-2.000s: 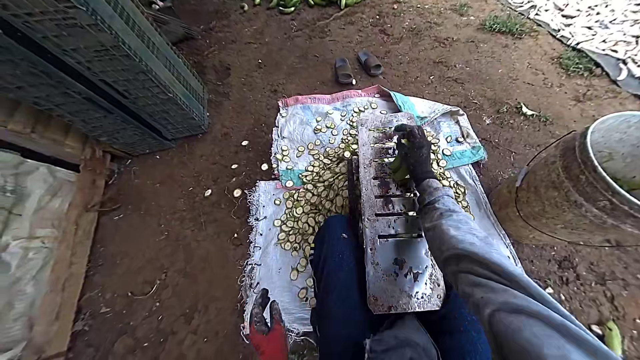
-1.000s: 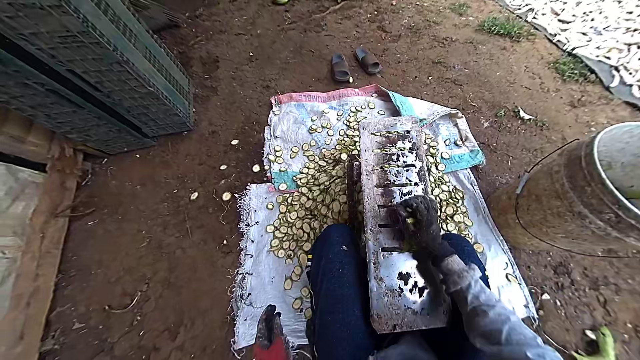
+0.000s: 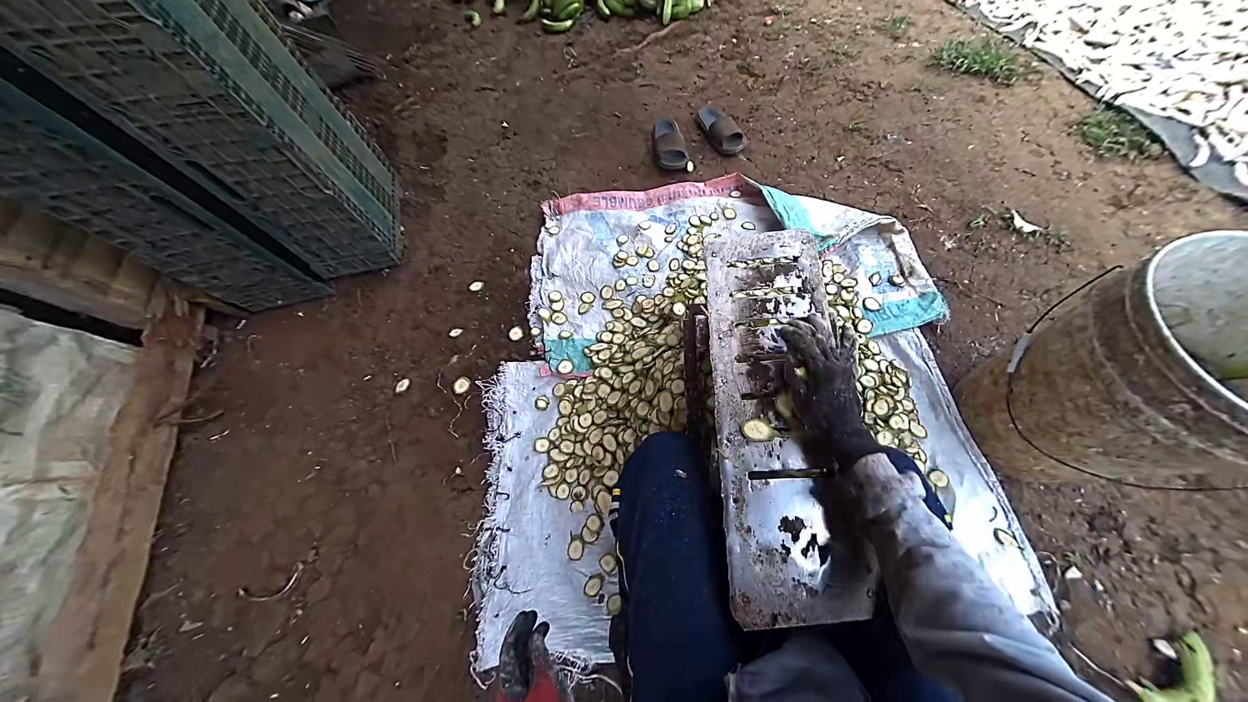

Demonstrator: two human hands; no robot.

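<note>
A long metal slicer board with several cross slots [image 3: 770, 526] lies lengthwise over my lap, its far end above the sacks. My right hand [image 3: 824, 385], dark and dirty, lies on the slotted part, fingers forward; bits of green plantain or banana show at its fingers, but its grip is hidden. One round slice [image 3: 758, 430] rests on the board beside the hand. Many cut slices [image 3: 624, 390] are heaped on the white woven sacks [image 3: 546, 604] below. My left hand [image 3: 526, 663], in a red and black glove, hangs low at the bottom edge, partly out of view.
A dirty bucket with a wire handle [image 3: 1092, 390] stands at the right. Green plastic crates [image 3: 224, 146] are stacked at the left, near a wooden frame [image 3: 117, 497]. Sandals [image 3: 671, 144] and green fruit [image 3: 561, 12] lie ahead. White pieces cover a sheet at the top right.
My right hand has moved along the board, from near its far end two seconds ago, toward me, then slightly away again. My left hand stays low at the bottom edge.
</note>
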